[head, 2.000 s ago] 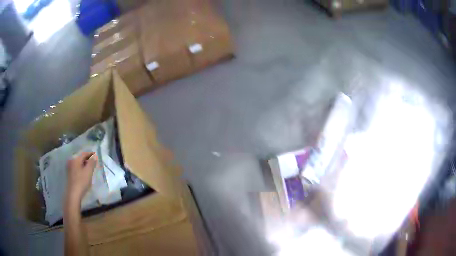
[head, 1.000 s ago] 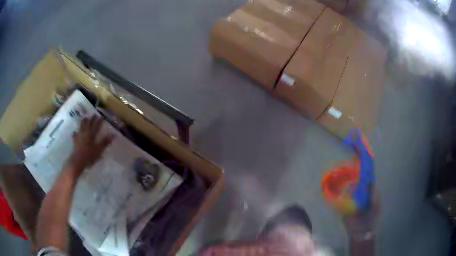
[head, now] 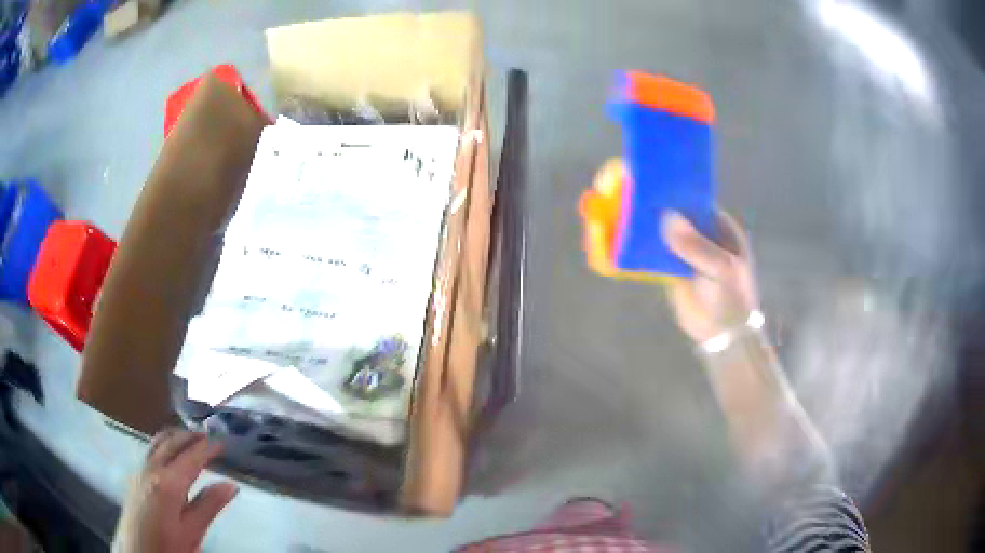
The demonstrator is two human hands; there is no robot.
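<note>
An open brown carton (head: 445,313) stands left of centre with flaps raised. A large whitish printed sheet (head: 324,238) lies inside over dark bagged parts (head: 292,448), with a folded white piece near its lower corner. My left hand (head: 178,486) is at the carton's near left corner, thumb and fingers apart, with nothing seen in it; whether it touches the carton is unclear. My right hand (head: 713,270) grips the blue and orange tape gun (head: 670,178), held up to the right of the carton. The tape gun is blurred.
A dark frame bar (head: 513,238) runs along the carton's right side. Red stools (head: 73,279) and blue bins (head: 27,232) stand at the left on the grey floor (head: 583,378). Checked red cloth (head: 572,529) shows at the bottom edge.
My left hand has come off the printed sheet to the carton's near corner. My right hand has raised the tape gun. The view has turned; the closed cartons are out of view.
</note>
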